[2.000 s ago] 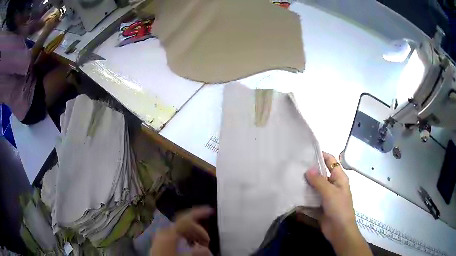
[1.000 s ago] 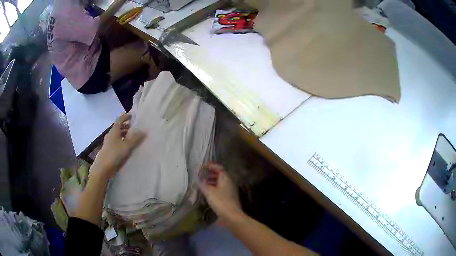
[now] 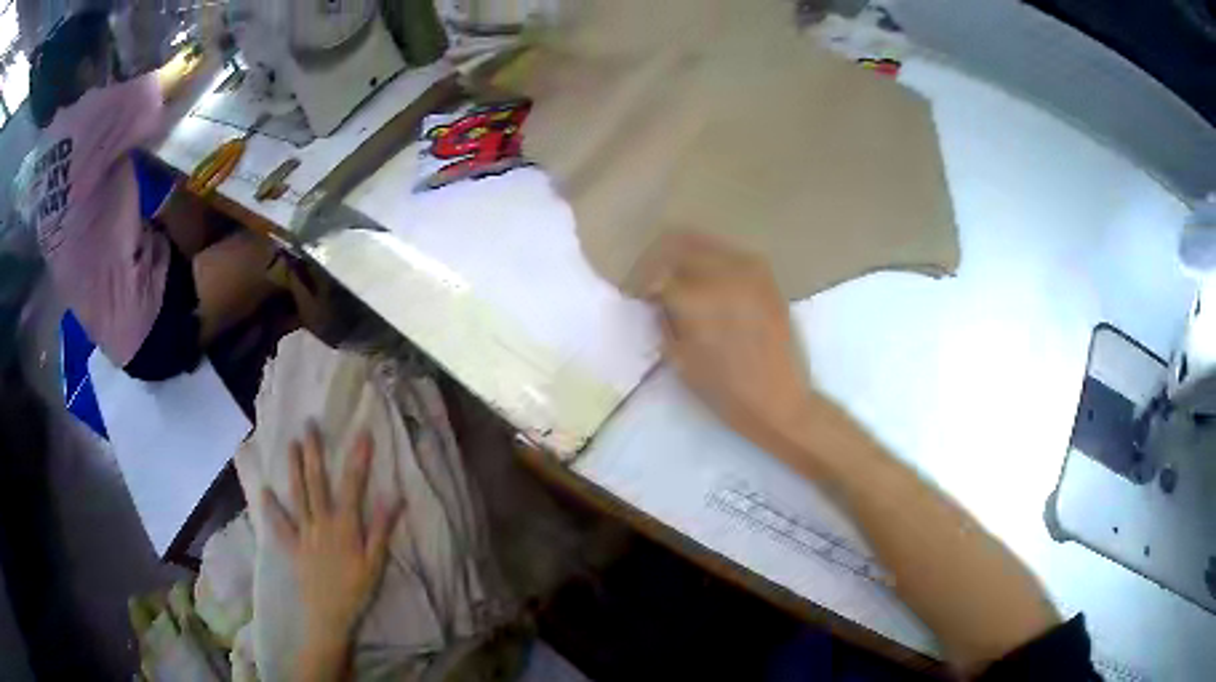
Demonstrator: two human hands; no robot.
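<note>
The tan cut panels [image 3: 787, 160] lie on the white table with their curved edge towards me. My right hand [image 3: 727, 327] is over their lower left edge, fingers curled and blurred; whether it grips cloth cannot be told. My left hand [image 3: 327, 546] lies flat with fingers spread on top of the heaped pale garment pieces [image 3: 314, 386] below the table's left edge. It holds nothing.
The sewing machine's bed plate [image 3: 1134, 466] is at the right, cut off by the picture's edge. A printed measuring scale [image 3: 800, 526] runs along the table front. A red-and-black printed item [image 3: 474, 144] lies left of the panels. A person in a pink shirt [image 3: 100, 213] sits at the far left.
The pale piece first held in my right hand is gone from the table. My right hand has moved from the heap up to the tan panels. My left hand has stayed on the heap, now spread flat.
</note>
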